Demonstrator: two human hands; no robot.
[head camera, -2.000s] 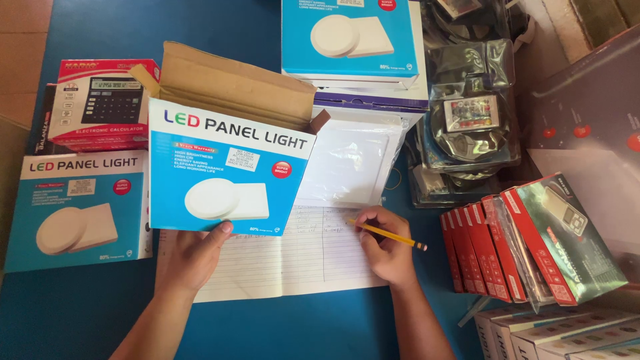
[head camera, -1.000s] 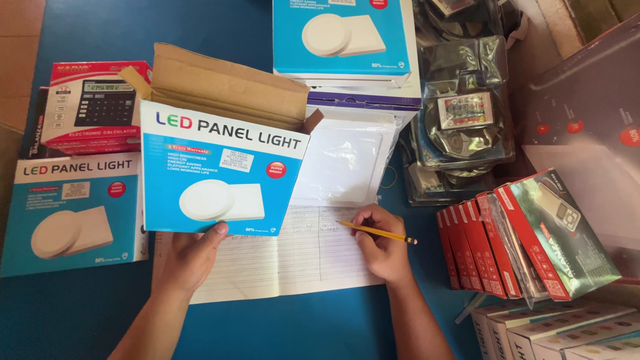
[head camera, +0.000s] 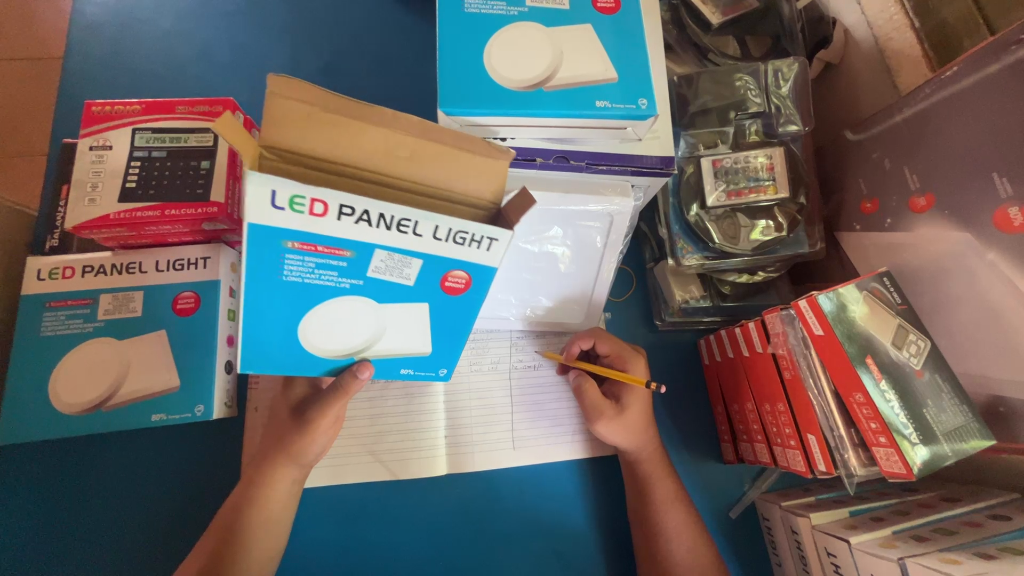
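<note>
My left hand (head camera: 308, 420) grips the lower edge of a blue and white LED panel light box (head camera: 360, 280), its thumb on the front. The box's cardboard flaps stand up, and its inside is hidden. A yellow pencil (head camera: 600, 370) is held in my right hand (head camera: 612, 392), its tip over the right page of an open lined notebook (head camera: 400, 436) with handwriting. Behind the held box, a white square panel in clear plastic (head camera: 552, 256) overlaps the notebook's top.
Another LED panel light box (head camera: 120, 344) and a red calculator box (head camera: 152, 172) are at left. A further light box (head camera: 544, 72) lies at the top. Clear plastic packs (head camera: 736, 184), red scale boxes (head camera: 872, 376) and a row of white boxes (head camera: 888, 528) line the right.
The pencil in my right hand has turned slightly and its tip has moved left from where it was two seconds ago, off the spot near the column line. The held box has stayed nearly still.
</note>
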